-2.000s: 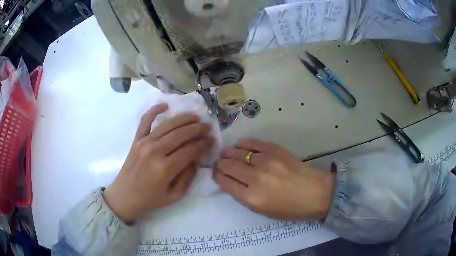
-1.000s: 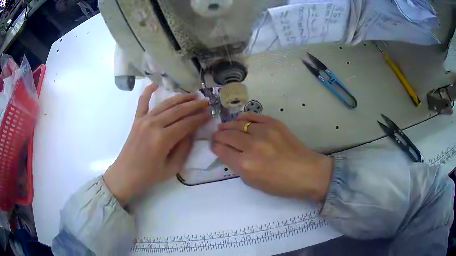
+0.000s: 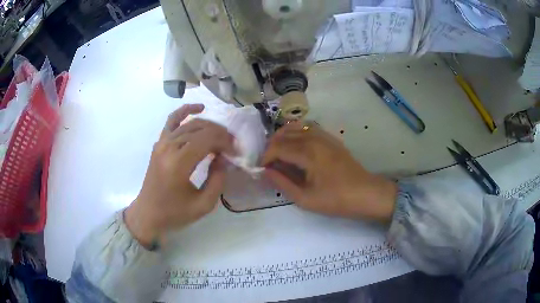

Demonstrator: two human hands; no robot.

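Note:
A small white cloth piece [image 3: 250, 131] lies at the presser foot [image 3: 270, 116] of the sewing machine [image 3: 237, 44]. Its near edge is raised and bunched between my hands. My left hand [image 3: 183, 165] grips the left part of the cloth with thumb and fingers. My right hand [image 3: 322, 171] pinches the cloth's right edge, just right of the needle area. The fingers are somewhat blurred and hide part of the cloth. The needle tip cannot be made out.
Blue snips [image 3: 398, 103], a yellow-handled tool [image 3: 473, 99] and dark snips [image 3: 473, 170] lie to the right. A metal fitting [image 3: 520, 125] is at far right. A written-on bundle [image 3: 379, 31] lies behind the bed. A red basket [image 3: 26, 148] stands left; a ruler [image 3: 284, 271] runs along the front.
The cloth's near edge has gone from lying flat to raised and bunched between my fingers. The camera view has shifted, so the machine appears further right.

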